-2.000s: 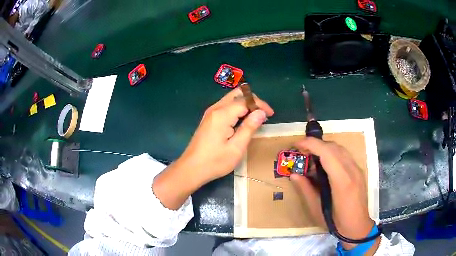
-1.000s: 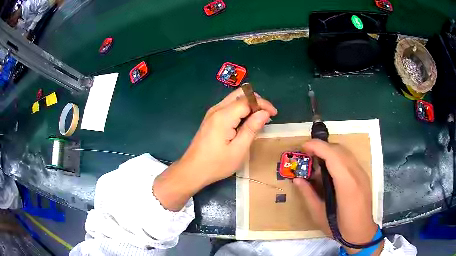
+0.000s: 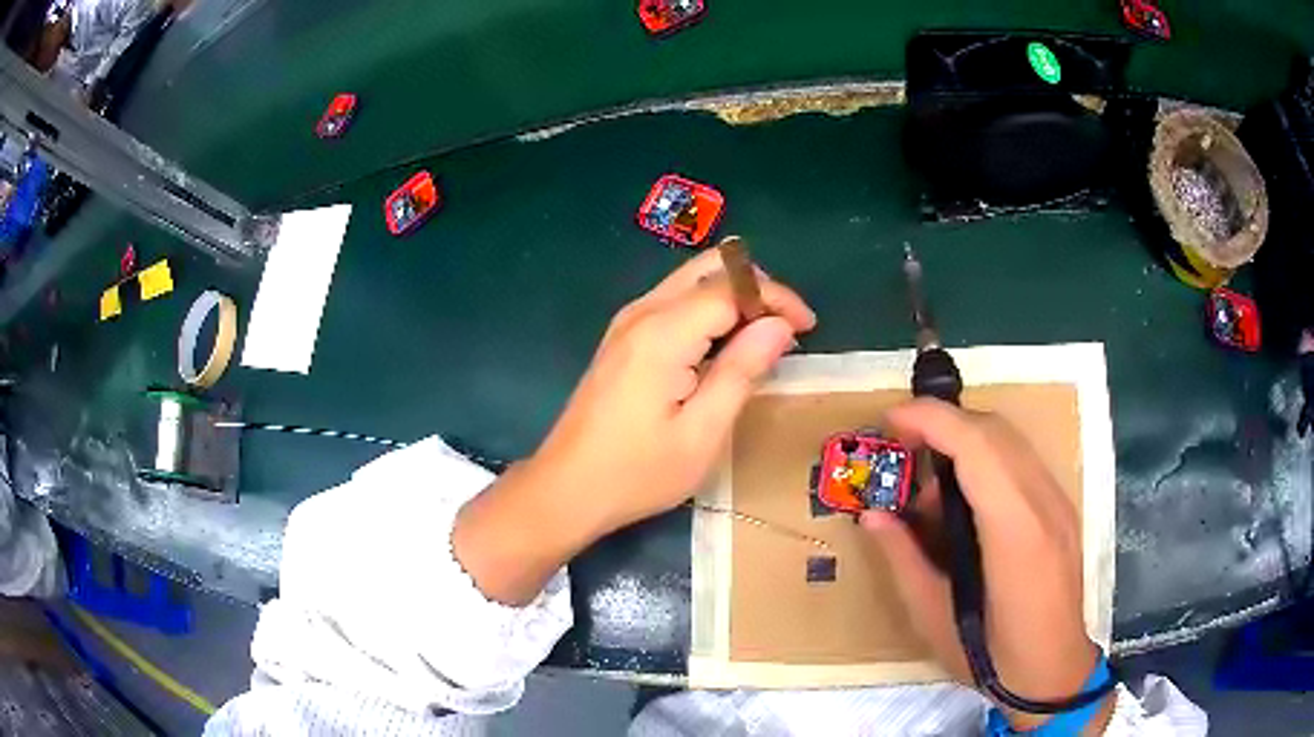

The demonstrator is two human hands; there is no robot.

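Observation:
My right hand (image 3: 994,533) holds a red housing with circuit board (image 3: 865,474) between thumb and fingers over the tape-edged tan board (image 3: 778,619). The same hand holds the soldering iron (image 3: 934,367), its tip pointing up and away, its cable over the wrist. My left hand (image 3: 649,396) grips the brown tweezers (image 3: 742,277) above the bench, just beyond the board's upper left corner. A dark square pad (image 3: 820,569) lies on the board; another is partly hidden by the housing. Solder wire (image 3: 764,526) reaches onto the board.
Another red unit (image 3: 680,210) lies beyond my left hand, with several more along the bench. A black box (image 3: 1009,144) and tip cleaner (image 3: 1208,195) stand rear right. The solder spool (image 3: 173,435), tape ring (image 3: 208,340) and white paper (image 3: 297,288) are left.
The whole view has shifted slightly, so most things appear further right. The far red units have moved a little right. Both hands keep their holds; the held housing has hardly changed position over the board.

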